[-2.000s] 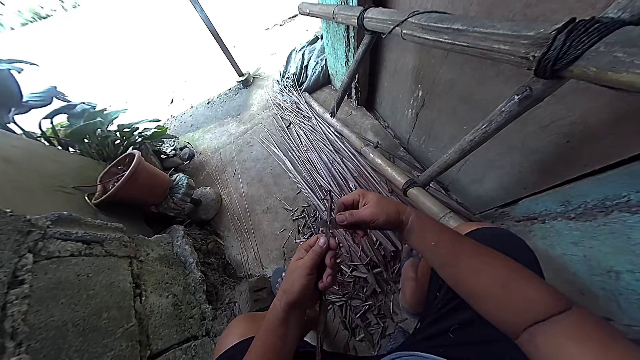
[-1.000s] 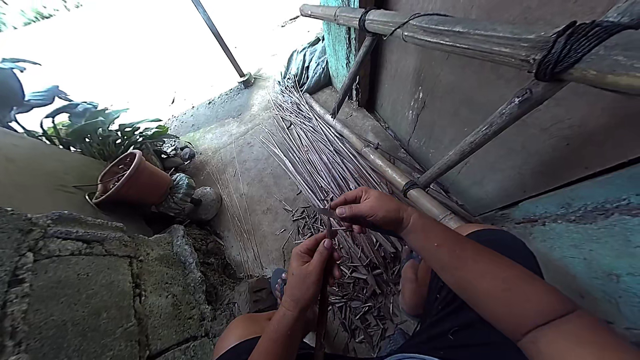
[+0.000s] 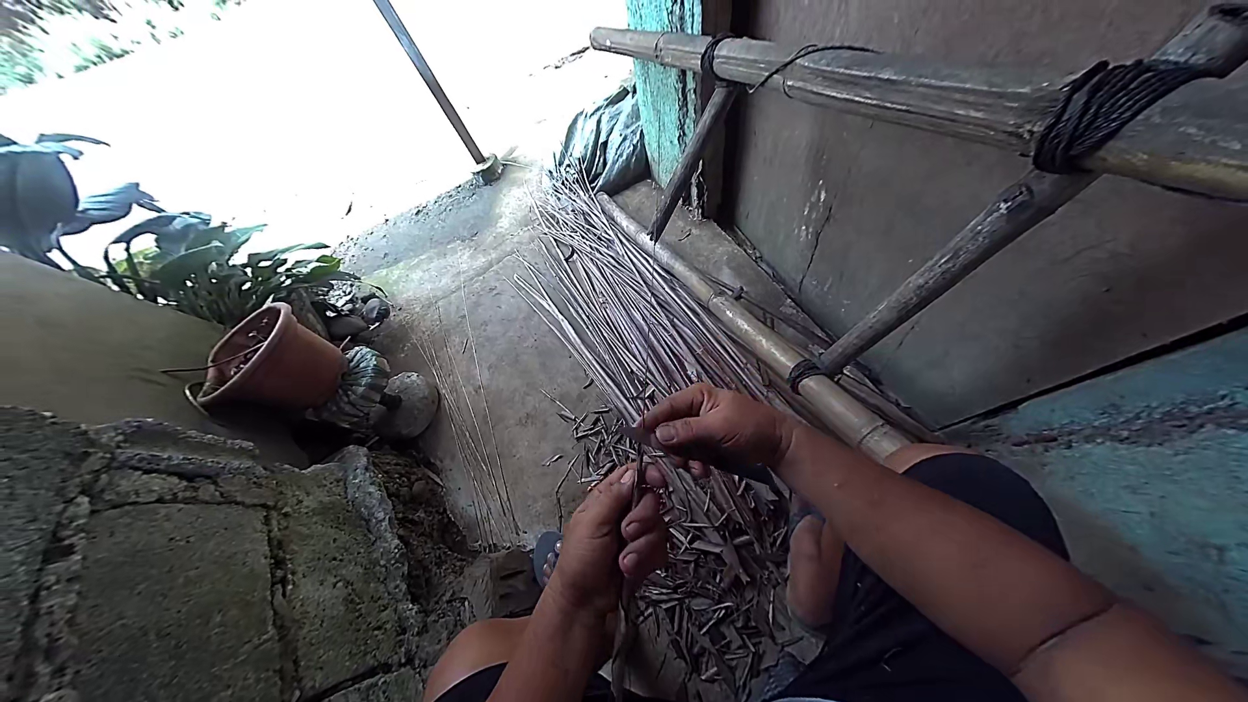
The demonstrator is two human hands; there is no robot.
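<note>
My left hand grips a thin dark strip of plant material, which hangs down below the fist. Just above it and to the right, my right hand is closed on a small knife, its short dark blade pointing left across the top of the strip. The handle is mostly hidden in the fingers. Beneath both hands, short dark cut pieces lie scattered on the concrete floor. Beyond them stretches a pile of long thin sticks.
A bamboo pole lies along the right of the sticks, joined to a lashed bamboo rail by slanting struts. At left are a tilted clay flowerpot, a rounded stone and a rough block wall.
The left hand has risen a little from one second ago, and its fingers have curled around the strip. The right hand stays close above it with the blade.
</note>
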